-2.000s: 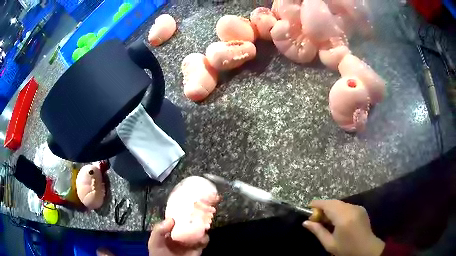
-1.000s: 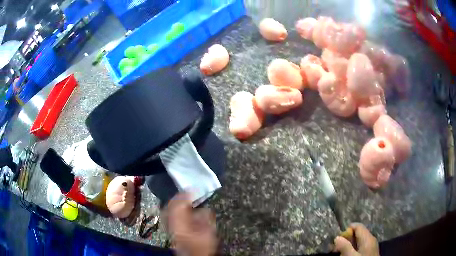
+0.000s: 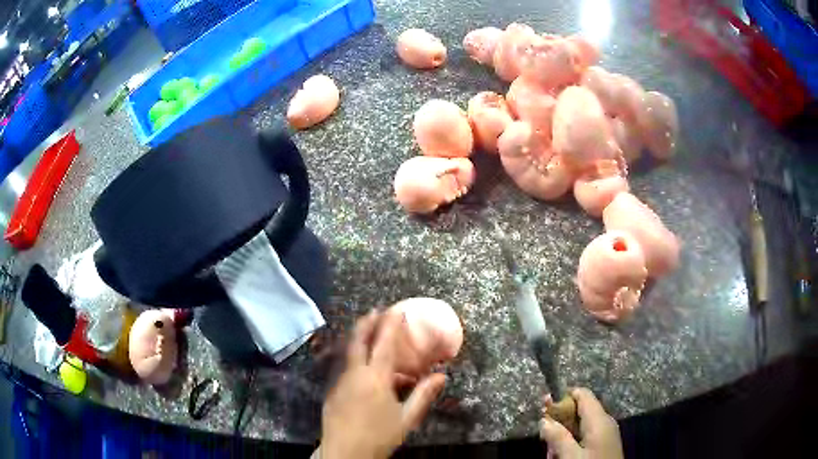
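My left hand (image 3: 377,394) has its thumb and fingers around a rounded pink toy part (image 3: 432,333), low over the front of the speckled bench (image 3: 484,269). The fingers are slightly blurred and hide the part's left side. My right hand (image 3: 583,428) holds a long hand tool (image 3: 531,309) by its wooden handle. Its silver barrel points forward, away from me, and its thin tip is blurred. The tool and the pink part are apart. More pink parts (image 3: 587,125) lie in a pile; the nearest one (image 3: 613,276) shows a round hole.
A large black handled object (image 3: 193,211) with a white cloth (image 3: 272,296) stands at left. Behind are a blue tray (image 3: 305,45) with green parts (image 3: 175,94) and a red tray (image 3: 43,190). Spare tools (image 3: 759,255) lie at right. A dark-eyed pink piece (image 3: 152,348) lies near-left.
The pink part held two seconds ago is out of my hand. My left hand has taken the leftmost part of the near group and brought it nearer. The tool has swung to point forward.
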